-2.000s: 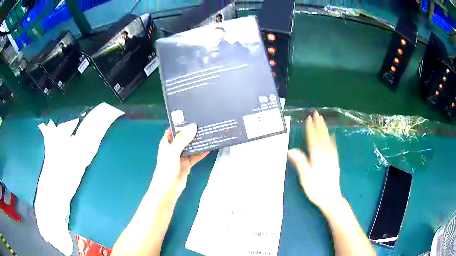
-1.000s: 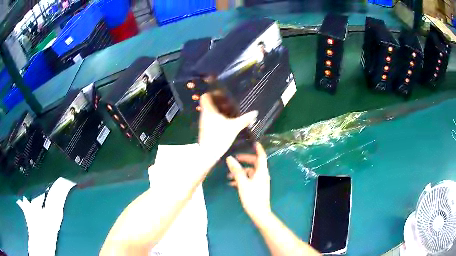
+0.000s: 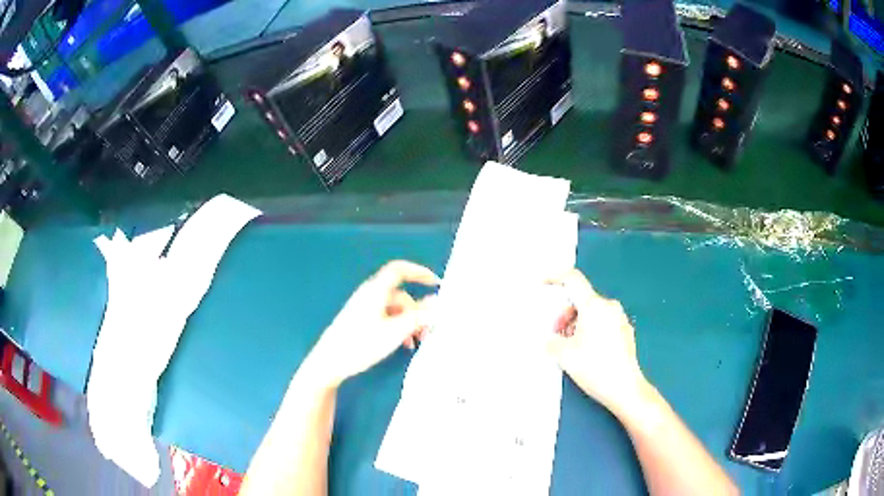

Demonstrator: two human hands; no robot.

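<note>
White label sheets (image 3: pixel 485 378) lie overlapping in front of me, with faint small print low down. My left hand (image 3: pixel 383 320) is at their left edge, fingers curled, fingertips at the paper. My right hand (image 3: pixel 596 334) is over their right edge, fingers bent and close together. The fingertips of both hands are blurred or washed out against the paper, so I cannot tell if either grips a label or the sheet. Black retail boxes stand on the conveyor belt beyond, one (image 3: pixel 528 87) straight ahead with a white label at its lower right corner.
Used white backing paper (image 3: pixel 145 339) lies at left. A black glossy slab, perhaps a smartphone (image 3: pixel 775 387), lies at right. Crinkled clear film (image 3: pixel 785 231) is on the belt edge. More boxes (image 3: pixel 649 97) stand along the dark green belt (image 3: pixel 407 179). Part of a fan shows at lower right.
The box I held two seconds ago is out of my hands. Both hands have come down to the label sheets. The view has swung back, and the boxes on the belt stand in different places.
</note>
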